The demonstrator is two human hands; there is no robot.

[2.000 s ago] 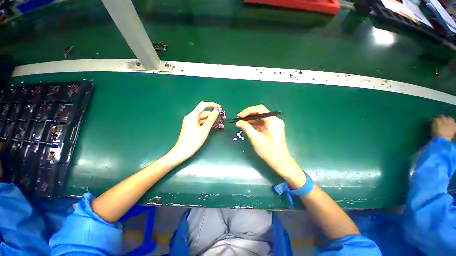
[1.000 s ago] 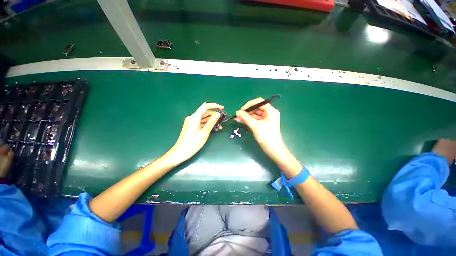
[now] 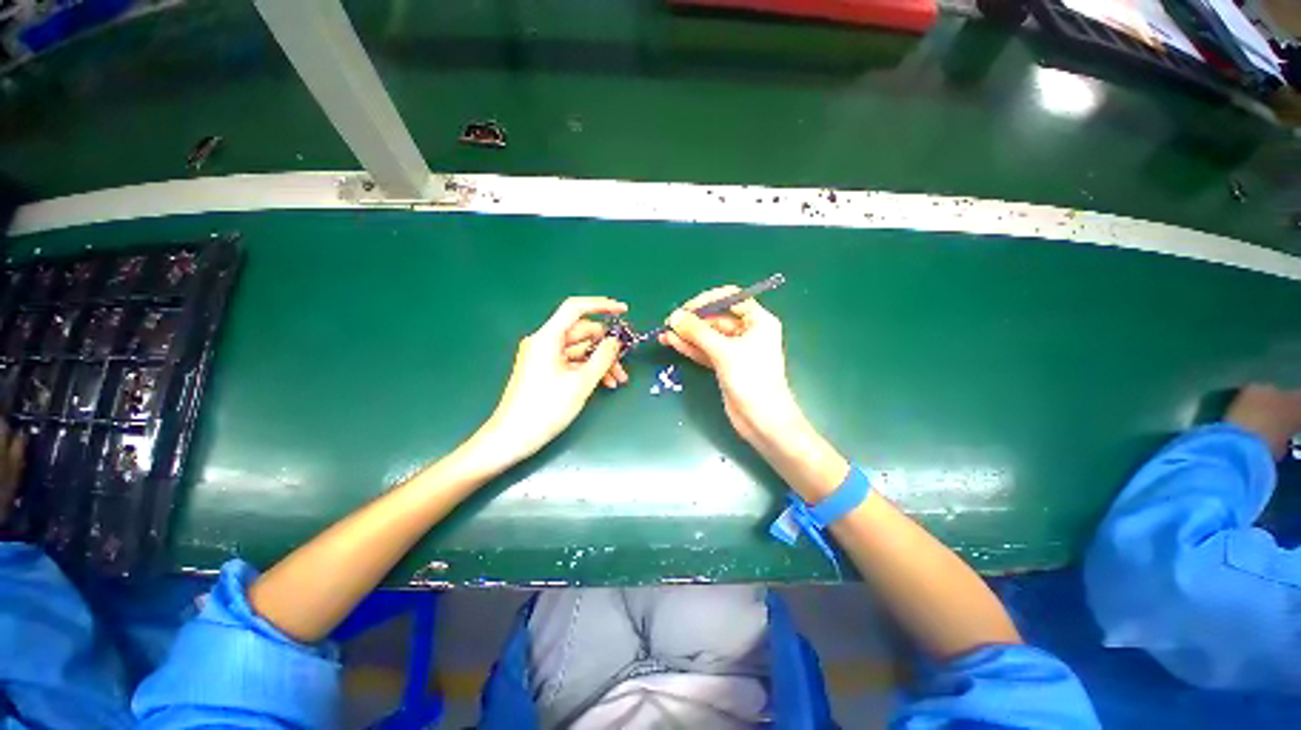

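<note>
My left hand (image 3: pixel 559 368) holds a small dark electronic module (image 3: pixel 622 335) with shiny bits between thumb and fingers, above the green mat. My right hand (image 3: pixel 739 350) holds dark grey tweezers (image 3: pixel 745 295) like a pen, their tip pointing left at the module. The tip is at or very close to the module; contact is too small to tell. A loose cluster of tiny white parts (image 3: pixel 666 381) lies on the green mat just below and between my hands. A light blue wrist strap (image 3: pixel 839 499) is on my right wrist.
A black blister tray (image 3: pixel 107 385) with pockets of parts lies at left, a neighbour's hand at its edge. A white rail (image 3: pixel 628 197) and upright post (image 3: pixel 350 93) cross beyond my hands. Spaced modules (image 3: pixel 484 134) lie behind it. Another person's blue sleeve (image 3: pixel 1184 535) is at right.
The tweezers' tip has moved left from a gap beside the module to right at it, and their rear end now tilts up. The left hand keeps the module, which has turned slightly.
</note>
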